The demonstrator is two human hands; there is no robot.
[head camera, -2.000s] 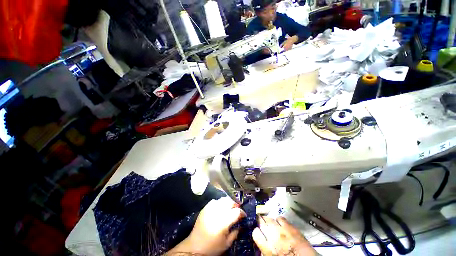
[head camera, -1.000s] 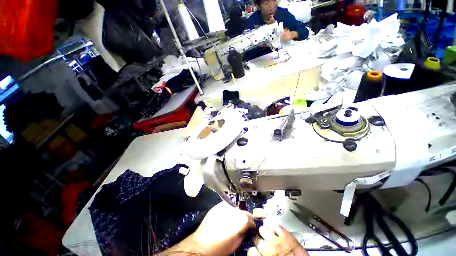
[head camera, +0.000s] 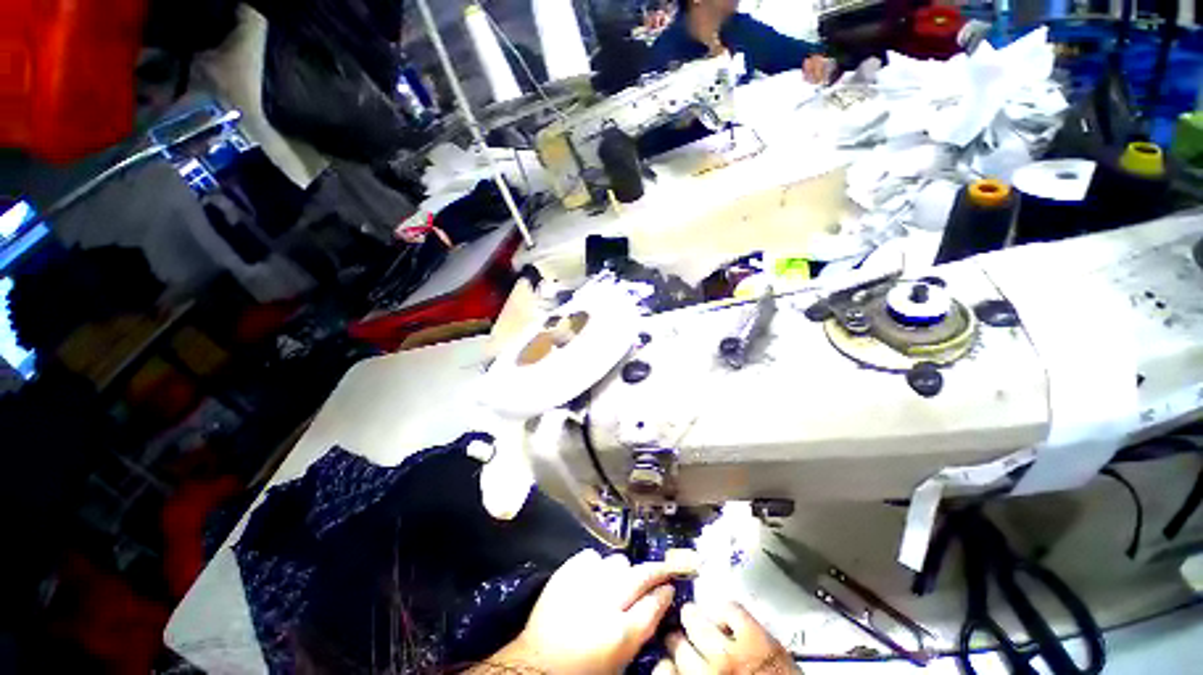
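The dark flecked fabric (head camera: 310,534) lies on the pale table left of the needle, with a plain black area and thin thread tails at its lower part. Its narrow edge runs under the needle end of the off-white sewing machine (head camera: 818,422). My left hand (head camera: 594,609) pinches the fabric just in front of the presser foot (head camera: 647,528). My right hand (head camera: 723,644) is close beside it, fingers bent on the same strip; its lower part is cut off by the bottom edge. The fingertips partly hide the cloth.
Thread snips (head camera: 864,609) and black-handled shears (head camera: 1009,613) lie under the machine head. A white reel (head camera: 561,356) is mounted over the needle end. Behind are thread cones (head camera: 979,224), white cut pieces (head camera: 924,125) and a person (head camera: 719,40) at a facing machine.
My hands have shifted slightly around the fabric edge, and the fingertips have moved a little lower. The flecked cloth has slid slightly leftward. The person behind has reached an arm out to the right.
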